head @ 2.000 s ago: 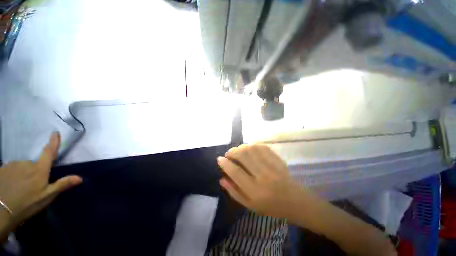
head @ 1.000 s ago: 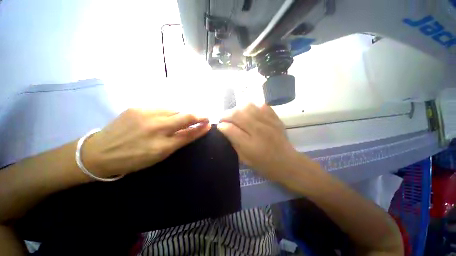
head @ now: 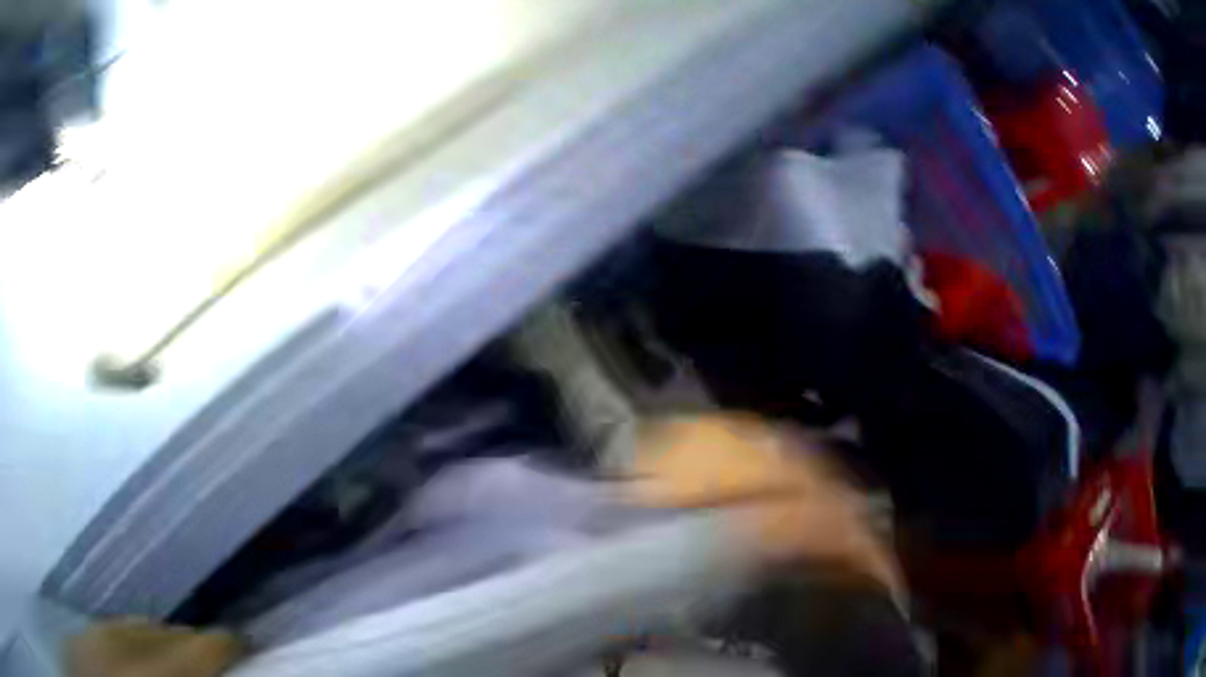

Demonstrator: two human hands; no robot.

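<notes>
The view is heavily blurred. My right hand, as it appears, is a smeared shape below the table edge, right of centre. A long pale strip or cloth runs from the bottom left up to this hand; whether the fingers grip it cannot be told. A skin-coloured patch at the bottom left edge, probably my left hand, is cut off and unclear. Black cloth with white cloth above it lies below the table, beyond my right hand. The needle area is out of view.
The white table's front edge crosses diagonally from lower left to upper right. A blue basket stands at the upper right, with red items beside it. More dark cloth and red material lie at the right.
The view has swung right and down, away from the needle. The hands are no longer together at the black panel, which has left the view. A pale strip now shows by my right hand.
</notes>
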